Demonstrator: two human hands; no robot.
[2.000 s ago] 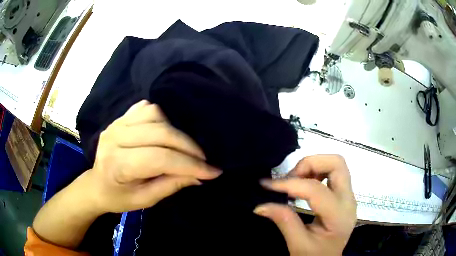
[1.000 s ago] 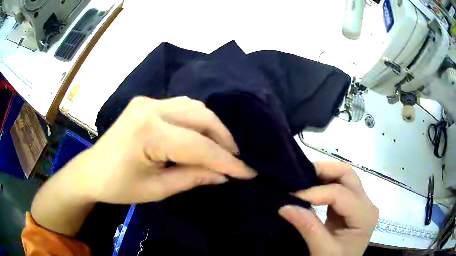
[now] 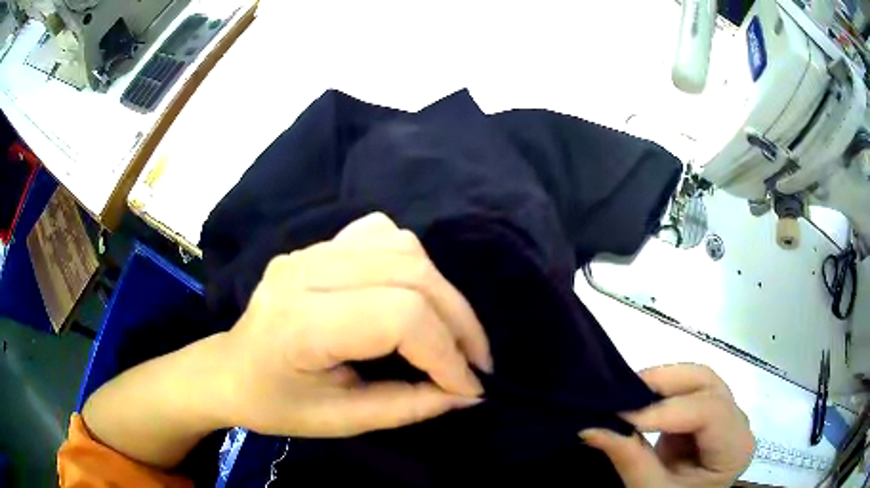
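Observation:
A dark navy-black garment (image 3: 458,181) lies spread over the front of the white table and hangs down over the near edge. A short sleeve points right, its end close to the needle area of the sewing machine (image 3: 773,105). My left hand (image 3: 353,334) pinches the cloth between thumb and fingertips near the middle. My right hand (image 3: 692,429) pinches the cloth's edge at the lower right. The edge between my hands is stretched. The dark folds hide which part of the garment I hold.
Black scissors (image 3: 840,282) and thread snips (image 3: 820,398) lie at the right. A printed ruler (image 3: 792,454) runs along the front edge. A blue bin (image 3: 143,286) stands at the lower left. Another machine (image 3: 105,38) stands at the upper left. The machine lamp (image 3: 693,48) hangs left of the head.
My hands and the cloth edge sit lower and further right in the view. The edge between my hands is pulled straighter. The table and machine have shifted in the view.

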